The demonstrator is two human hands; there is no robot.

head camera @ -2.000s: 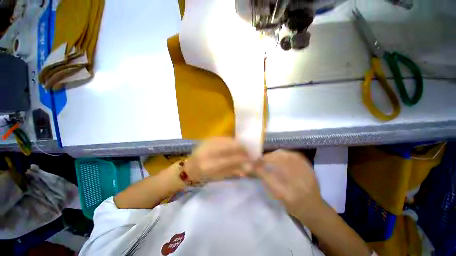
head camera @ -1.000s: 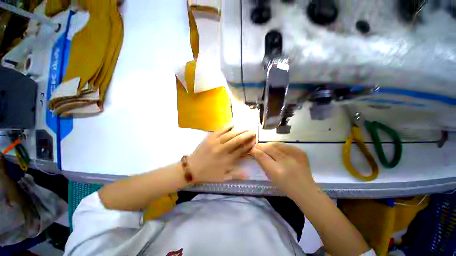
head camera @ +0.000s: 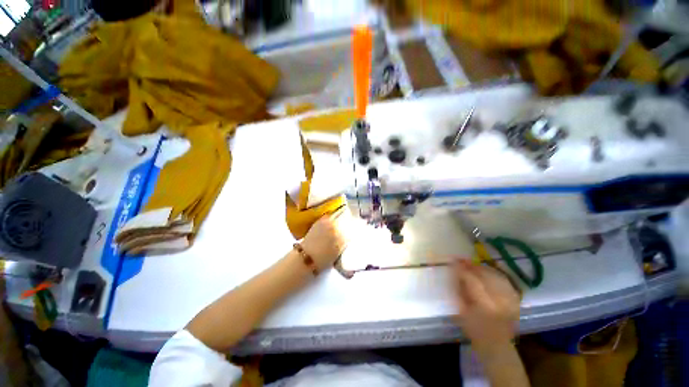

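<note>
The mustard cut panel with white-faced parts [head camera: 306, 218] lies folded left of the needle area of the white sewing machine [head camera: 483, 162]. My left hand [head camera: 325, 240] rests on the panel's near edge, fingers partly hidden against the cloth; I cannot tell if it grips. My right hand [head camera: 487, 297] is blurred and lies over the yellow handle loop of the scissors, whose green handle [head camera: 518, 261] shows beside it. Whether the fingers are closed on the yellow loop is unclear.
A stack of mustard pieces with whitish ends [head camera: 177, 208] lies at left on the table. Beyond it are a grey motor housing [head camera: 41, 219] and a mustard cloth heap [head camera: 162, 72]. An orange upright piece [head camera: 363, 72] stands on the machine head. The grey table edge [head camera: 363, 332] runs in front.
My view has tilted up and back. My right hand has left the needle area and moved right to the scissors. My left hand has moved away from my right hand, onto the mustard panel.
</note>
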